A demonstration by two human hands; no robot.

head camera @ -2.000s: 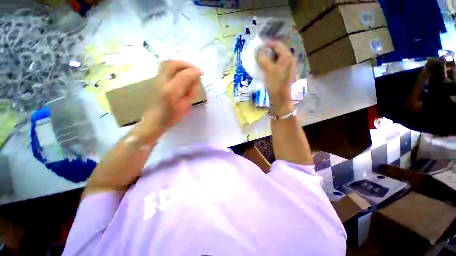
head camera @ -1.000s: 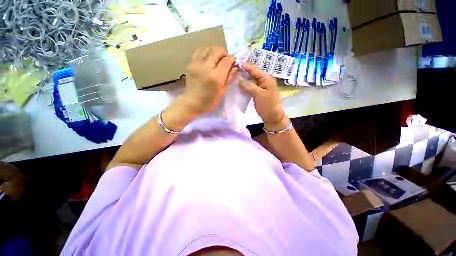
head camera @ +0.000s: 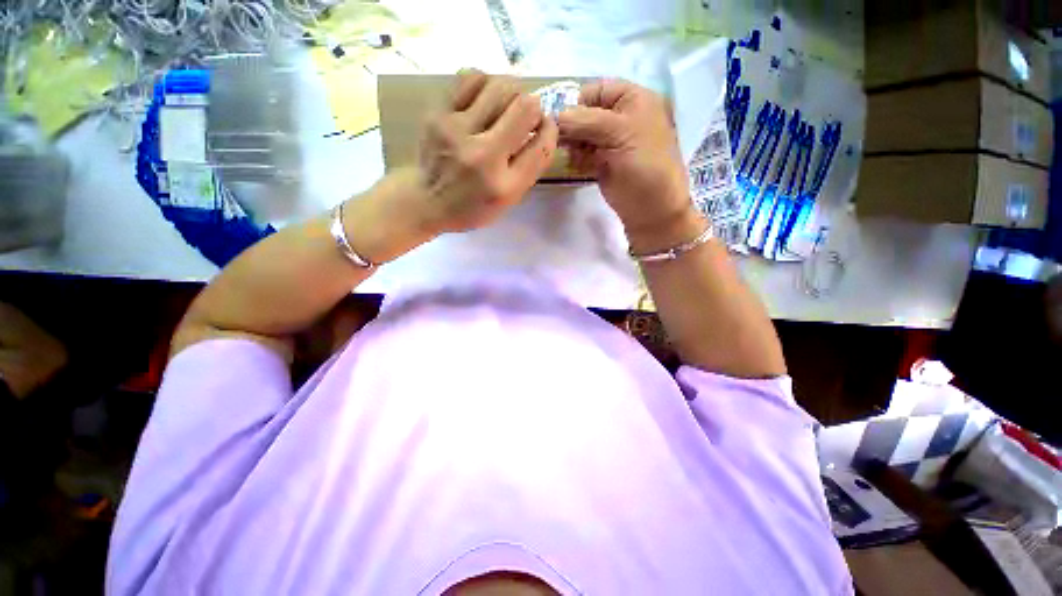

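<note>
A small white label with dark print (head camera: 559, 98) is pinched between the fingertips of both hands. My left hand (head camera: 487, 151) holds its left side and my right hand (head camera: 629, 146) its right side. A plain brown inner carton (head camera: 402, 120) lies on the table beneath and behind the hands, which hide much of it. A barcode label sheet (head camera: 714, 186) lies just right of my right hand, beside the fanned blue-and-white retail boxes (head camera: 774, 175).
Another bunch of blue-edged retail boxes (head camera: 186, 146) lies at left, beside clear plastic (head camera: 254, 116). Coiled grey cables (head camera: 151, 33) are at the back left. Closed brown cartons (head camera: 932, 140) are stacked at right. An open carton area and checkered surface (head camera: 914, 440) show below right.
The view has shifted, so the table's things sit differently in it. My right hand came from the fanned boxes to my left hand; both now hold the small label over the inner carton.
</note>
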